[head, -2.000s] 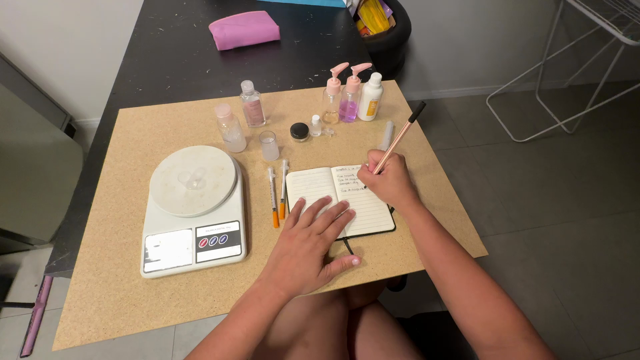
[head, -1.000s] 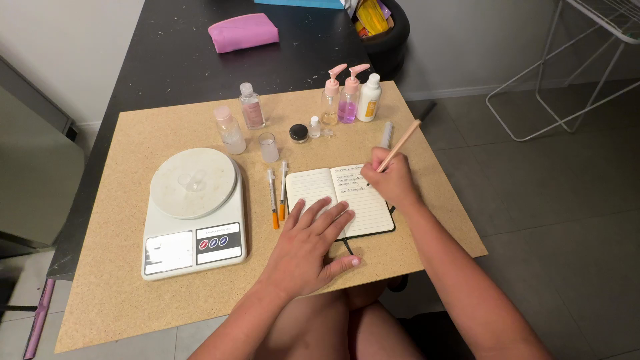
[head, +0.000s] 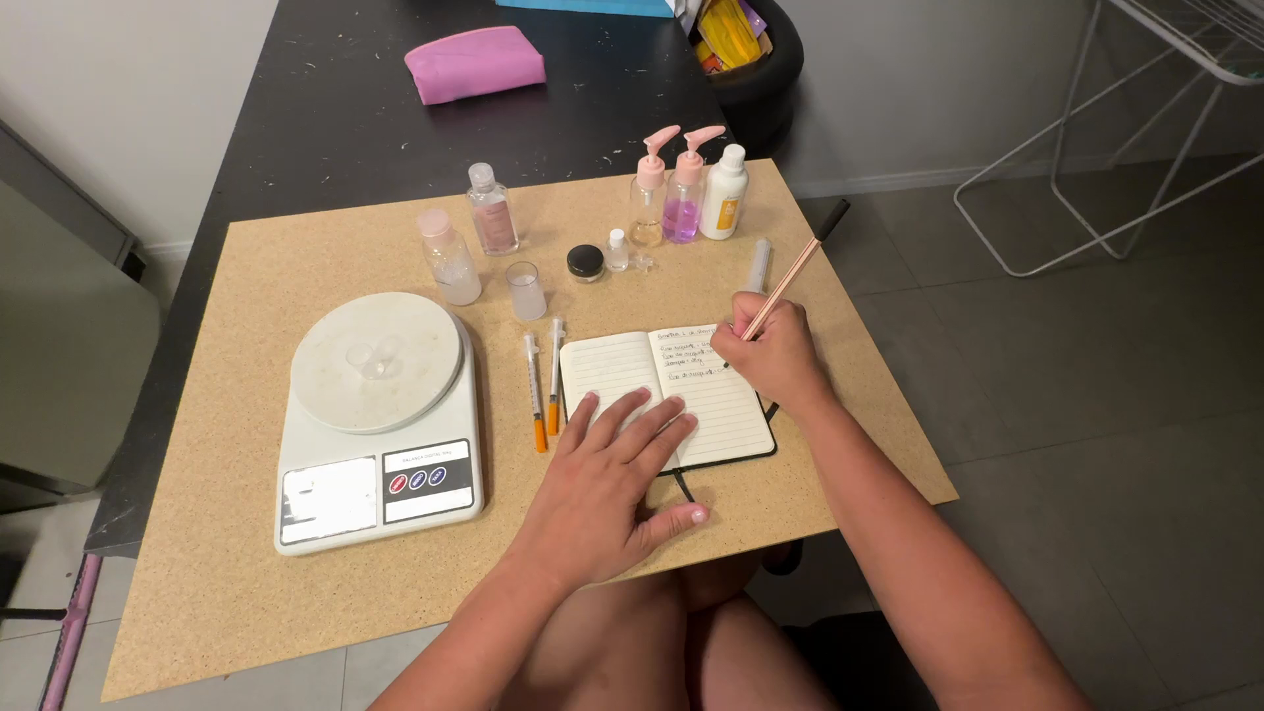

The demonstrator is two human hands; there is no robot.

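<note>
My right hand (head: 775, 351) grips a striped pen (head: 790, 276) with a black end, its tip on the right page of an open lined notebook (head: 716, 425) that bears handwriting. My left hand (head: 617, 484) lies flat, fingers spread over the notebook's lower left part, thumb near the ribbon marker. Left of the notebook lie two thin syringes (head: 536, 390) with orange caps. A white digital kitchen scale (head: 380, 395) stands farther left, a small clear item (head: 375, 359) on its round platform. Beyond my right hand lies a larger syringe (head: 759, 265), partly hidden.
Behind the notebook stand a small cup (head: 526, 292), a black-lidded jar (head: 586, 262), a tiny bottle (head: 617, 252), two pink-capped pump bottles (head: 681, 207), a white bottle (head: 726, 196) and two clear bottles (head: 494, 217). A pink pouch (head: 476, 67) lies on the black table beyond the board (head: 247, 267).
My right hand has added writing on the right page, and the pen's tilt has varied. My left hand has stayed in place.
</note>
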